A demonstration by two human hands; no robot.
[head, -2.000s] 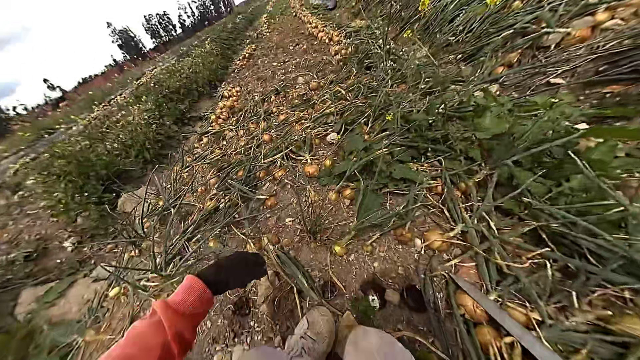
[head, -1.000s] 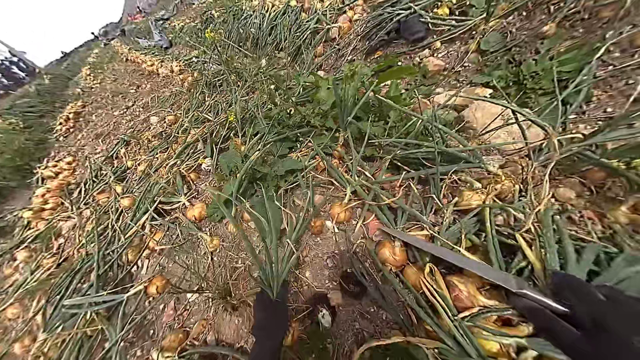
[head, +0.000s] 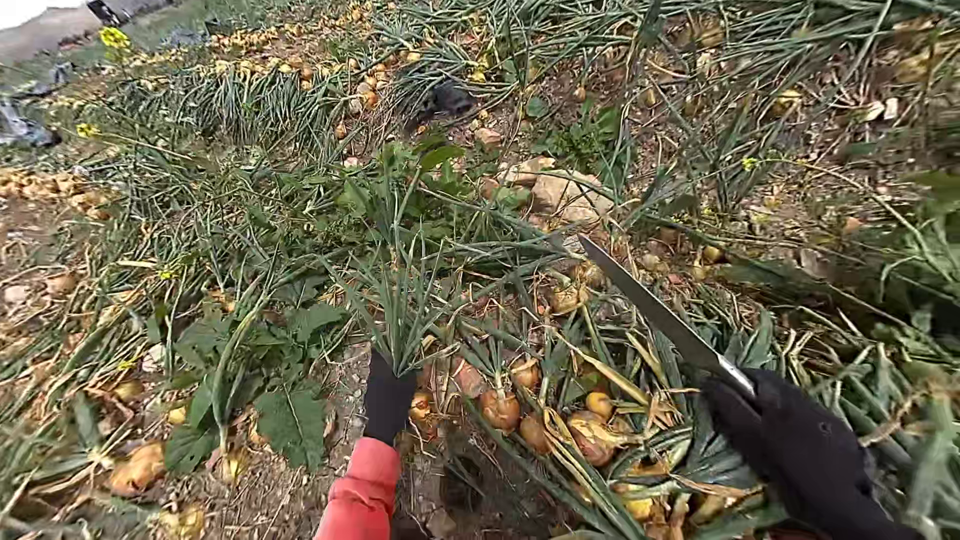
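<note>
My left hand (head: 390,401), in a black glove below a red sleeve, is closed round the base of a bunch of green onion leaves (head: 397,319) that fan upward. Any bulb under that hand is hidden. At the lower right my right hand (head: 787,435), also black-gloved, grips a long-bladed knife (head: 660,311), its tip pointing up and left. Between the hands, yellow onions (head: 499,409) with their leaves lie on the soil, below and left of the blade.
Pale rocks (head: 570,195) lie beyond the hands. A broad-leaved green weed (head: 292,424) grows left of my left hand. Rows of pulled onions (head: 262,67) cross the field farther off, near a dark object (head: 450,97) on the ground. Yellow flowers (head: 115,39) stand at the upper left.
Two seconds ago my left hand held no leaves; one second ago it had the bunch. The knife blade now points more steeply upward. The view has swung to the right.
</note>
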